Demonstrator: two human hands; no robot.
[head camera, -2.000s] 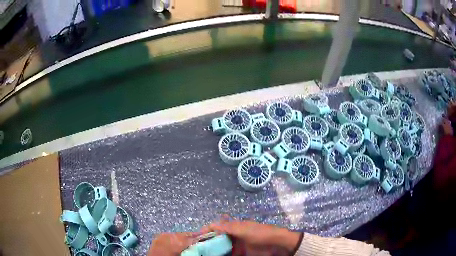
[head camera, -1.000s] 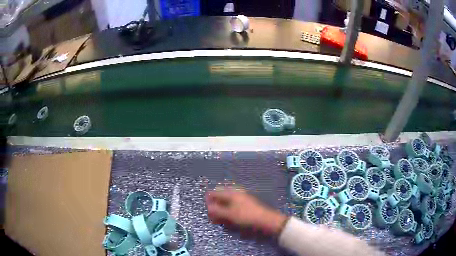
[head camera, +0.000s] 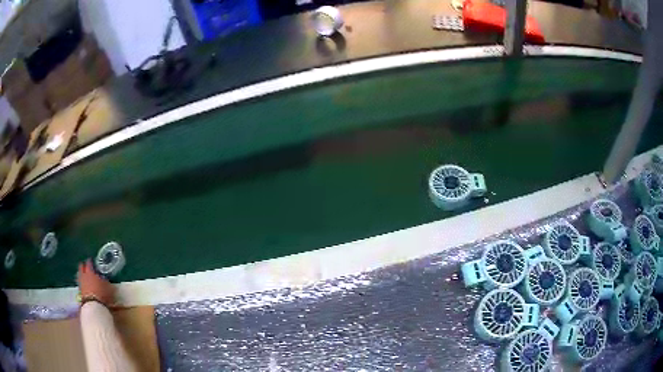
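My left hand (head camera: 94, 285) reaches over the pale edge rail at the far left, with its fingertips beside a round spoked unit (head camera: 110, 259) on the green belt. The fingers are blurred, and I cannot tell whether they touch it. Two more round units, one of them here (head camera: 49, 245), lie further left on the belt. A teal fan head (head camera: 451, 187) with its neck to the right lies on the belt at centre right. My right hand is not in view.
Many teal fan heads (head camera: 501, 314) are piled on the shiny grey bench cover (head camera: 312, 330) at right. A tan cardboard sheet (head camera: 54, 347) lies under my left forearm. A grey post (head camera: 634, 120) stands at the right. A dark shelf (head camera: 254, 54) with a red object (head camera: 501, 22) is beyond the belt.
The hand over the bench in the middle is gone from view, and my left hand has appeared at the belt's near edge. The view has shifted, and the empty teal hoops are out of view.
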